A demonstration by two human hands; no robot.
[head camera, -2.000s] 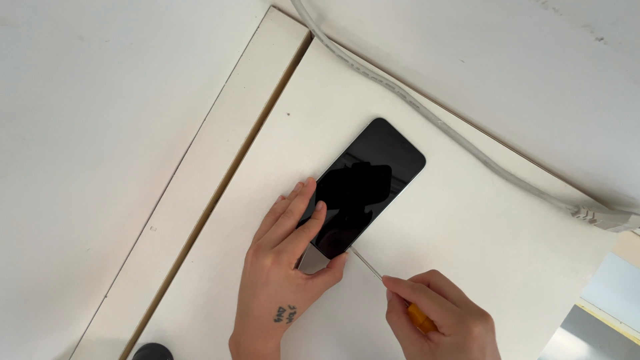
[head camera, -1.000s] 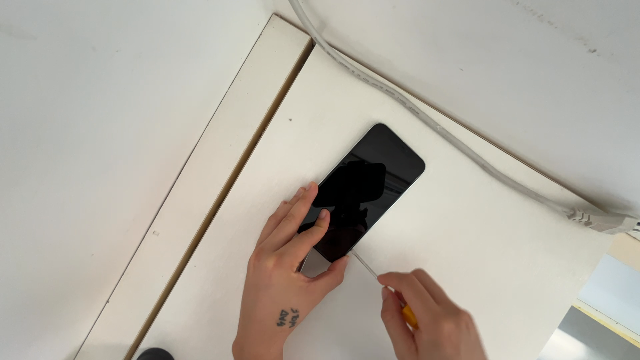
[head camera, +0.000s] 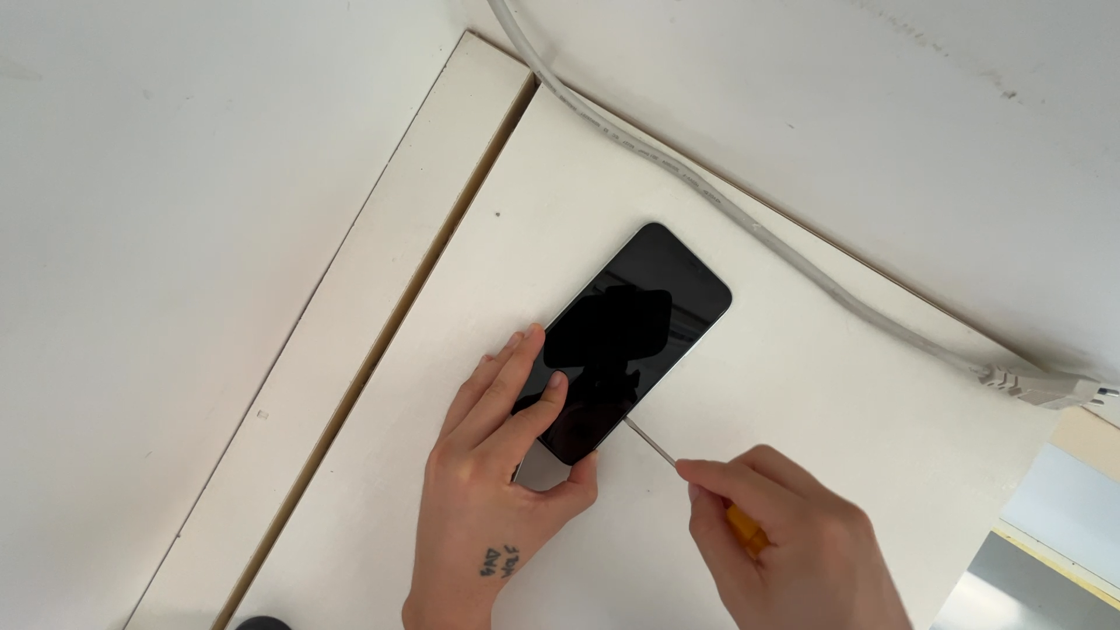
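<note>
A smartphone with a dark, reflective screen lies aslant on the white tabletop. Across its lower left part rests my left hand, fingertips on the screen and left edge, thumb by the bottom corner. The hand bears a tattoo on its back. My right hand grips a thin metal-shafted tool, probably a screwdriver, by its orange handle. The shaft's tip meets the lower right edge of the phone; whether it sits in a gap cannot be told. Most of the handle is hidden in the palm.
A grey power cable runs along the tabletop's upper right edge to a plug at the right. A narrow gap splits the white top from a board at the left. Part of a dark round object shows at the bottom edge.
The tool's tip has moved slightly up along the phone's right edge, with my right hand turned a little. My left hand stays on the phone.
</note>
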